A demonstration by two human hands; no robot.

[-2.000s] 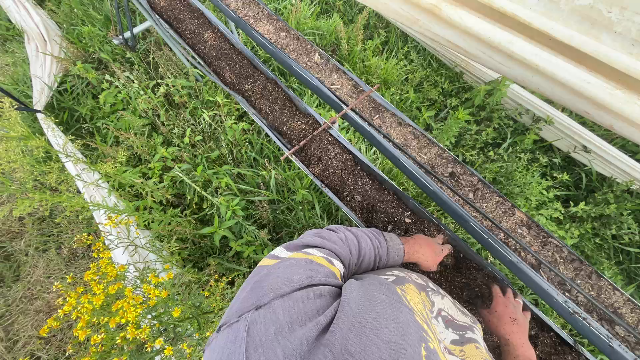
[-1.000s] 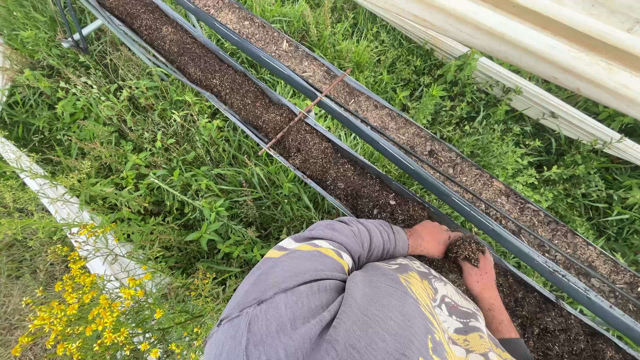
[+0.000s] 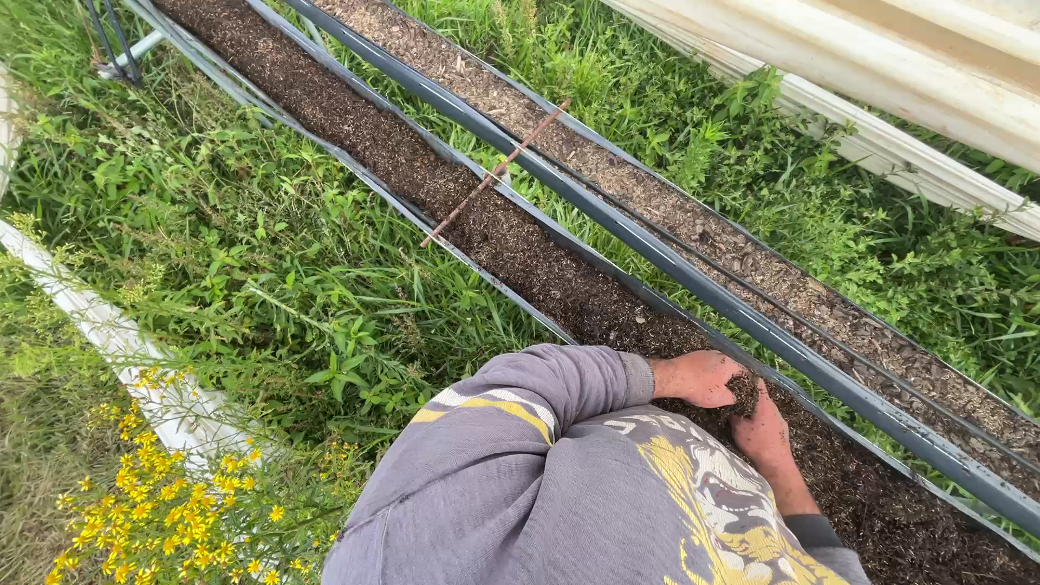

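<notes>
My left hand [image 3: 705, 379] reaches from a grey sleeve over the near trough of dark potting mix [image 3: 520, 256]. My right hand [image 3: 764, 431] is just beside it, lower in the picture, its fingers nearly meeting the left ones. A clump of dark mix [image 3: 743, 393] lies between the two hands, touched by the fingers of both. Loose crumbs of mix stick to the skin. The undersides of both hands and some fingertips are hidden.
A rusty rod [image 3: 496, 173] crosses both troughs. A dark pipe [image 3: 650, 244] runs beside the far trough of wood chips [image 3: 780, 280]. White corrugated sheeting [image 3: 894, 162] lies at upper right. Grass, yellow flowers [image 3: 162, 496] and a white plastic strip [image 3: 122, 345] are at left.
Two seconds ago my hands were apart in the mix; one second ago they came together around a dark clump. Now the clump between them looks smaller, and the right hand is turned more upright.
</notes>
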